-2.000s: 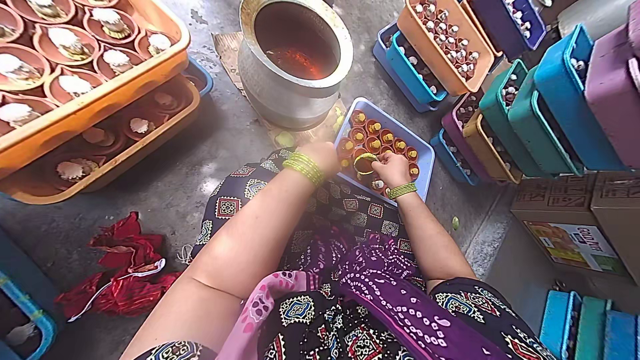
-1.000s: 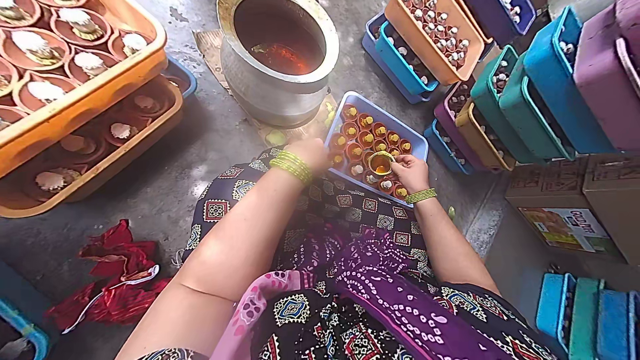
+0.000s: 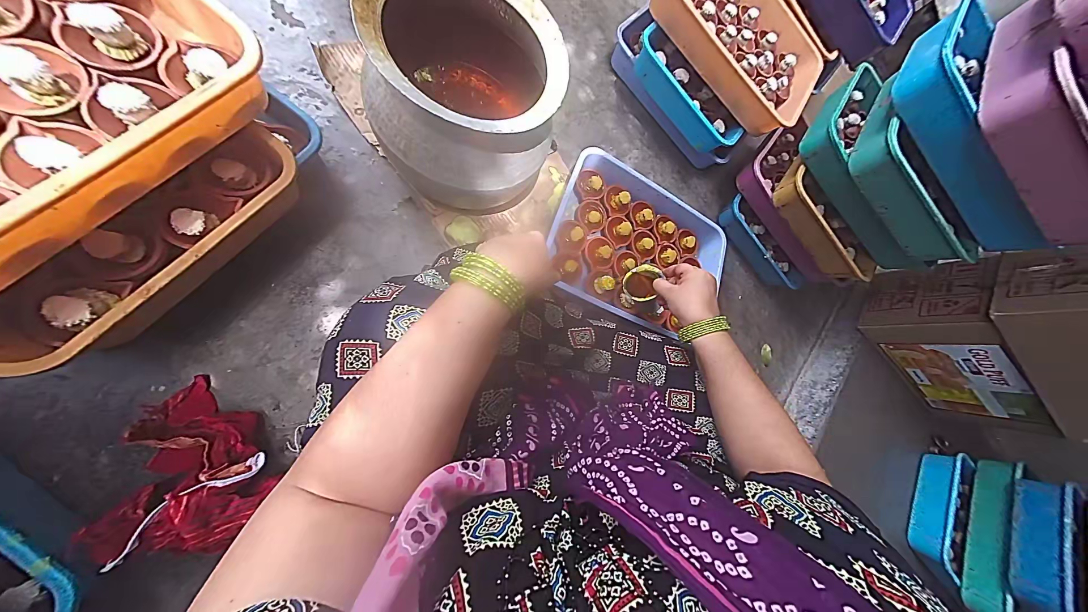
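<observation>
A pale blue plastic tray [image 3: 712, 238] holds rows of small clay cups [image 3: 643, 214] with yellowish tops in them. Over its near edge, my right hand [image 3: 690, 293] pinches the rim of a small round cup [image 3: 642, 283] with a yellow-green edge and orange-brown inside. My left hand [image 3: 525, 259] is by the tray's left side; its fingers are blurred and whether they hold anything cannot be seen. Beyond it stands a large metal pot [image 3: 459, 157] with reddish liquid [image 3: 476, 89] low inside.
Orange trays [image 3: 127, 200] of clay cups with white-topped pieces are stacked at left. Red cloth [image 3: 204, 450] lies on the floor. Colourful plastic tubs [image 3: 914, 183] crowd the right, above cardboard boxes [image 3: 935, 297]. More tubs [image 3: 990, 531] stand lower right. Flattened cardboard [image 3: 344, 85] lies under the pot.
My right hand stays at the tray's near side with the small round cup. My left hand remains by the tray's left side. Little else has plainly changed.
</observation>
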